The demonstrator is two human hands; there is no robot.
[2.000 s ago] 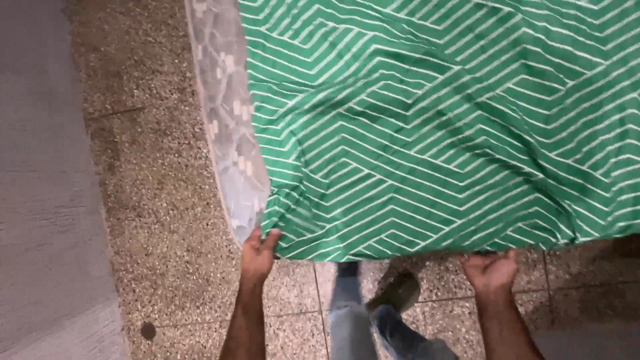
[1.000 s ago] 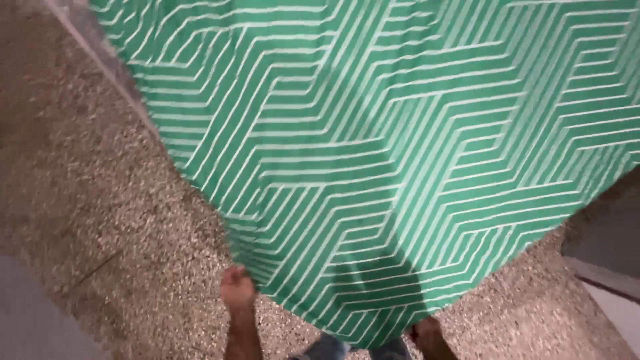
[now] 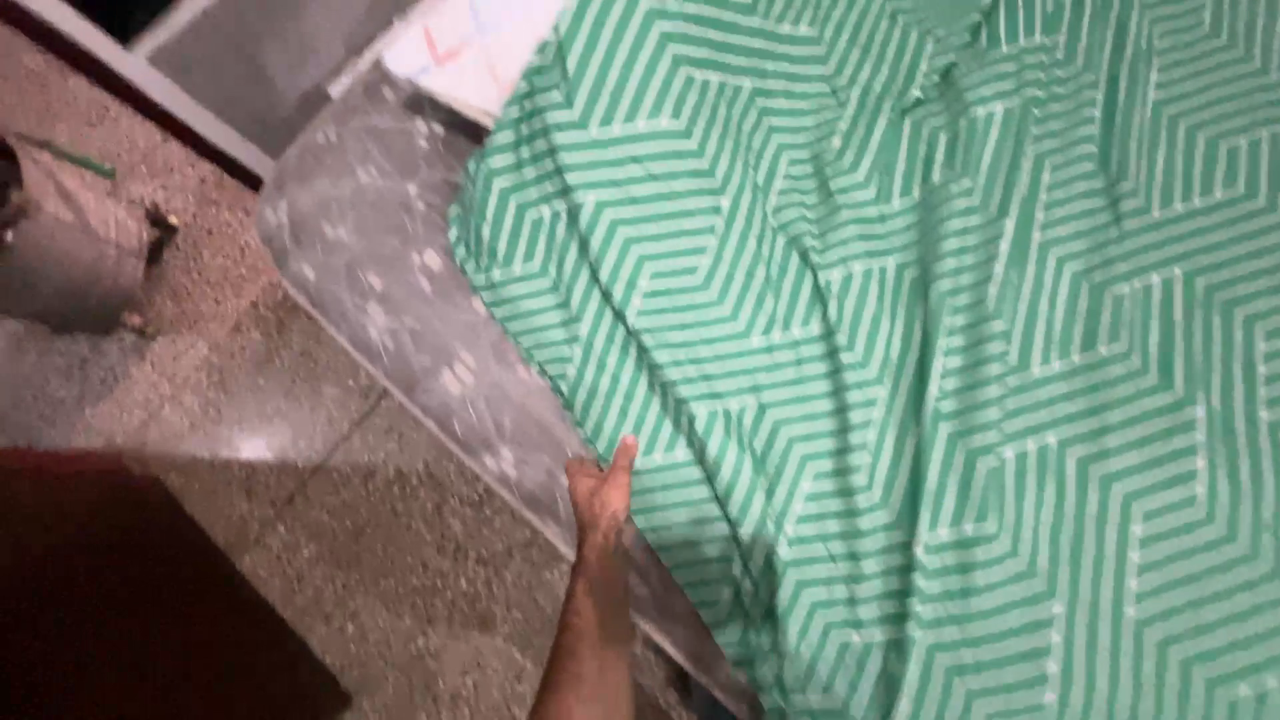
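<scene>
A green sheet (image 3: pixel 860 340) with white geometric stripes spreads in folds over the right and middle of the head view. Beneath its left edge shows a grey patterned mattress (image 3: pixel 400 270) with a rounded corner. My left hand (image 3: pixel 603 485) grips the sheet's edge near the middle, beside the mattress side, with the thumb on top of the fabric. My right hand is out of view.
Speckled stone floor (image 3: pixel 370 500) runs along the mattress. At the far left stands a greyish bag or container (image 3: pixel 75 240). A dark, red-edged surface (image 3: pixel 140 590) fills the lower left. White cloth with coloured marks (image 3: pixel 475 50) lies at the top.
My right hand, on the sheet's edge before, has gone out of view. The view has swung strongly, and the mattress corner now shows. My left hand is still at the sheet's edge.
</scene>
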